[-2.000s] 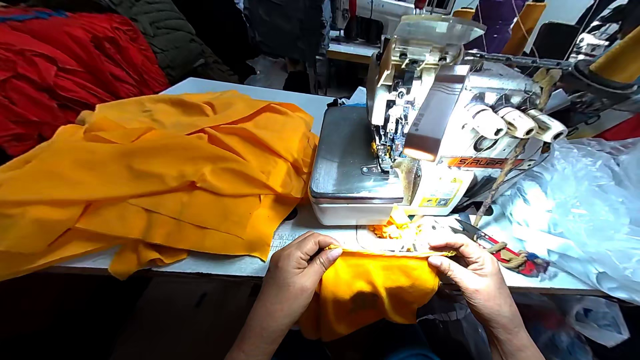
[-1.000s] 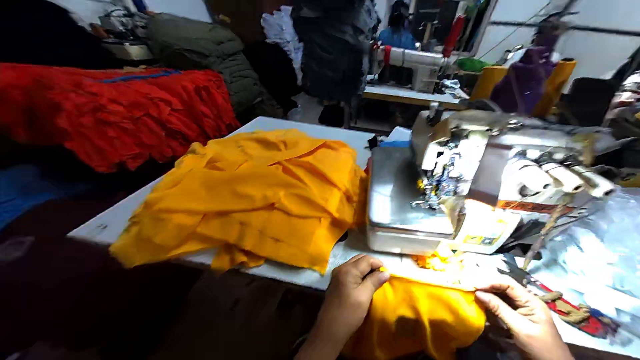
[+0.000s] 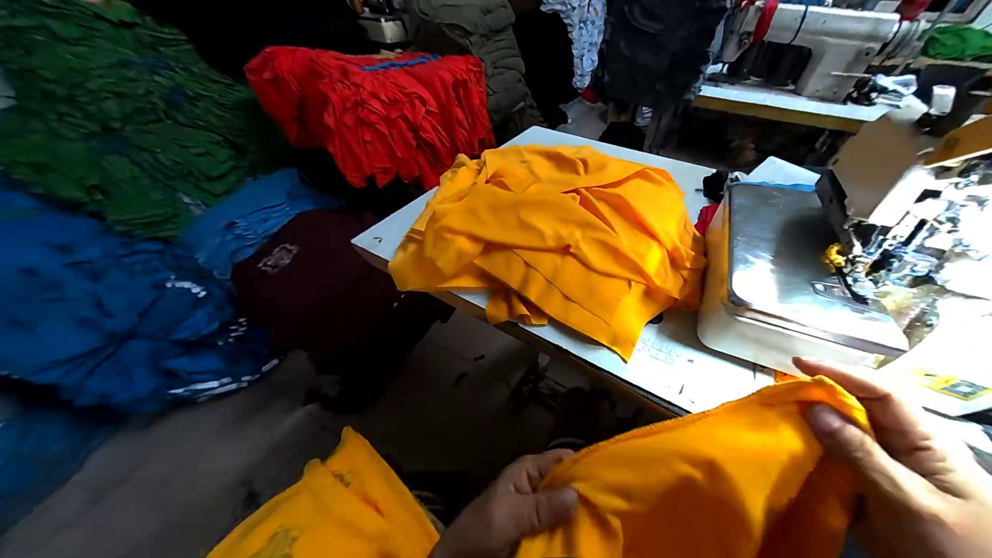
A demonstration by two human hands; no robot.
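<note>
My left hand (image 3: 515,504) pinches the edge of an orange-yellow fabric piece (image 3: 697,480) at the bottom of the view. At the lower right, my right hand (image 3: 891,449) grips the same piece, its stitched edge running between both hands. Beyond my right hand stands an overlock sewing machine (image 3: 814,263) with a shiny metal plate; glare hides part of it. A heap of orange-yellow fabric (image 3: 566,232) lies on the white table to its left. Another orange-yellow piece (image 3: 333,511) is at the bottom, left of my left hand.
The white table (image 3: 659,372) has its front edge just beyond the held fabric. Red garments (image 3: 380,108), green fabric (image 3: 124,116), blue garments (image 3: 108,310) and a dark maroon garment (image 3: 310,287) are piled at the left. Another sewing machine (image 3: 837,46) stands on a table behind.
The view has swung left, bringing the green and blue piles into sight. The held fabric has moved away from the front of the overlock machine, leftward and nearer to me, still between both hands.
</note>
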